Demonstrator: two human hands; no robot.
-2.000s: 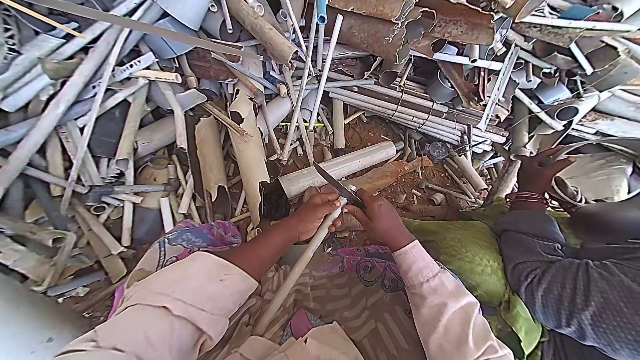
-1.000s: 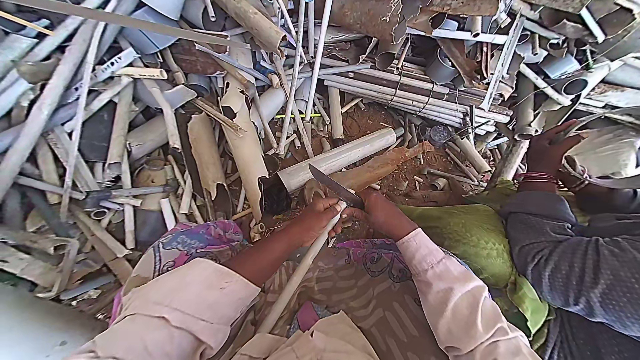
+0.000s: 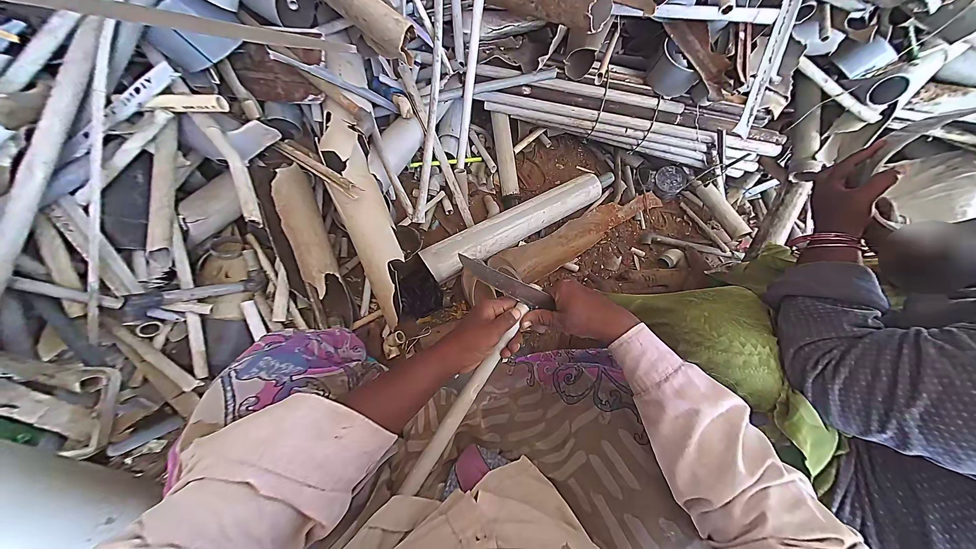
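My left hand (image 3: 484, 335) is closed around a thin, pale plastic pipe (image 3: 457, 410), near its upper end. The pipe slants from there down across my lap. In my right hand (image 3: 583, 313) is the handle of a knife; its dark blade (image 3: 503, 282) points up and left and lies at the pipe's upper end. Whether the edge touches the pipe cannot be told. Just beyond the blade lie a thick whitish pipe (image 3: 511, 226) and a brown, split pipe piece (image 3: 572, 242).
Heaped pipe scraps (image 3: 164, 191) fill the left and far side. Thin pipes (image 3: 610, 126) lie tied in a bundle beyond bare soil. At the right sits another person, whose hand (image 3: 842, 194) is at a large curved scrap. A hammer (image 3: 156, 301) lies at left.
Both hands have stayed close together at the pipe's upper end, with the knife still in my right hand. The other person's hand has moved up from where it was two seconds ago.
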